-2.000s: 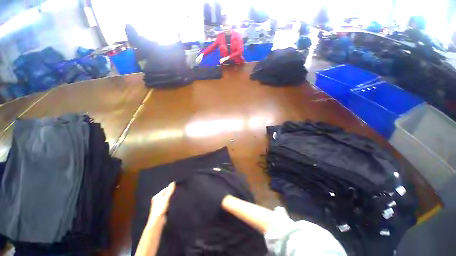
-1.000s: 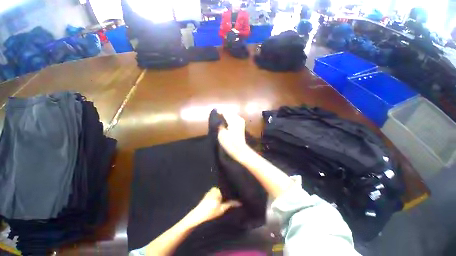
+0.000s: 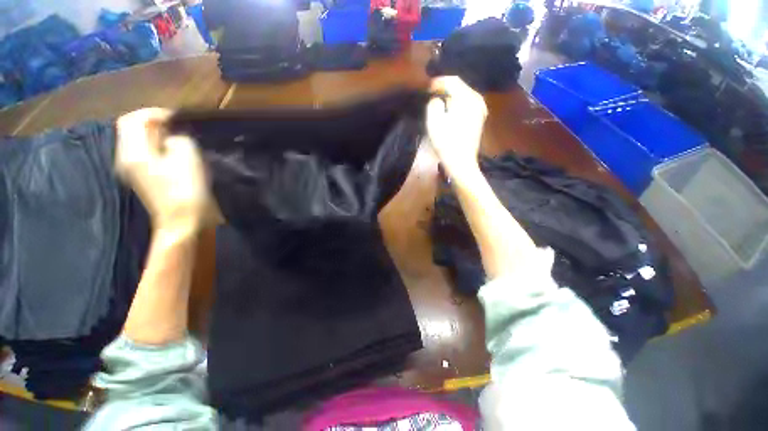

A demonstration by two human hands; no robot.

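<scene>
A black skirt or shorts (image 3: 312,181) is stretched out between my hands above the far end of the neat stack, somewhat blurred. My left hand (image 3: 164,172) grips its upper left corner. My right hand (image 3: 457,122) grips its upper right corner. The waistband (image 3: 295,126) appears as the dark top edge between my hands. The neat stack (image 3: 307,311) lies flat and black directly before me, its far part hidden by the held piece. The fingertips of both hands are partly hidden or blurred.
A rumpled black pile (image 3: 560,227) with white tags lies right. A grey garment (image 3: 59,231) tops the left stack. Blue bins (image 3: 636,135) and a grey-white bin (image 3: 716,202) stand beyond the right table edge. Dark stacks and a partly visible person in red (image 3: 407,17) are across the table.
The black piece was bunched over the stack and is now lifted and spread wide. My left hand moved up and left; my right hand moved up and right. The view has shifted downward.
</scene>
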